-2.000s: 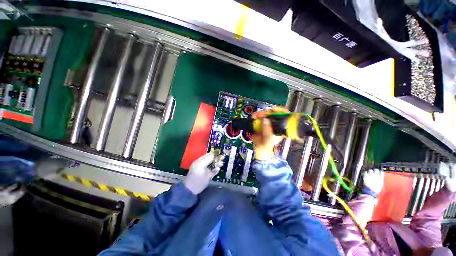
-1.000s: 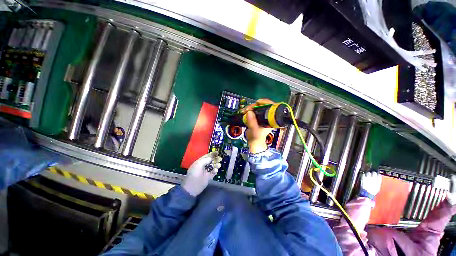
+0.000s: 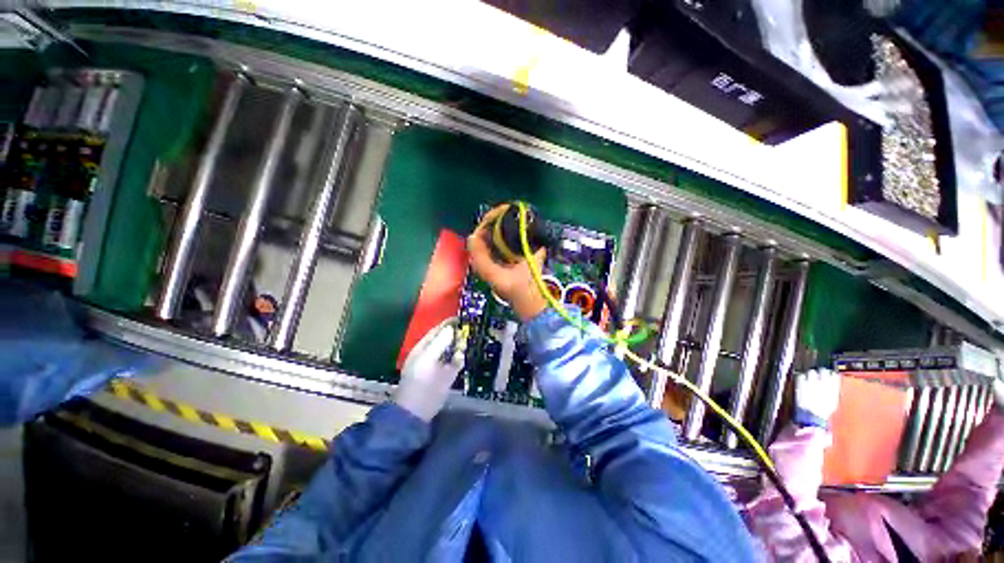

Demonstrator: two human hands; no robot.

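Observation:
The power board with toroids [image 3: 568, 255] lies on the green carrier pallet [image 3: 432, 176], with the red-orange sheet [image 3: 437, 288] at its left side. My bare right hand [image 3: 504, 255] grips the electric screwdriver [image 3: 513, 233] over the upper left of the board; the tool is seen from its rear end and its bit is hidden. My white-gloved left hand [image 3: 432, 363] is at the board's lower left edge, with small shiny pieces, likely screws [image 3: 455, 343], pinched in its fingers. Two toroids show right of my right wrist.
Conveyor rollers [image 3: 313, 220] lie on both sides of the pallet. Another board [image 3: 53, 176] is at far left. A black bin [image 3: 735, 83] and a tray of small shiny pieces [image 3: 908, 132] stand on the white shelf. A person's gloved hand [image 3: 816, 396] is at right.
My right hand and the screwdriver have moved left to the board's upper left part, and the tool has turned from lying sideways to more upright. My left hand has shifted slightly left.

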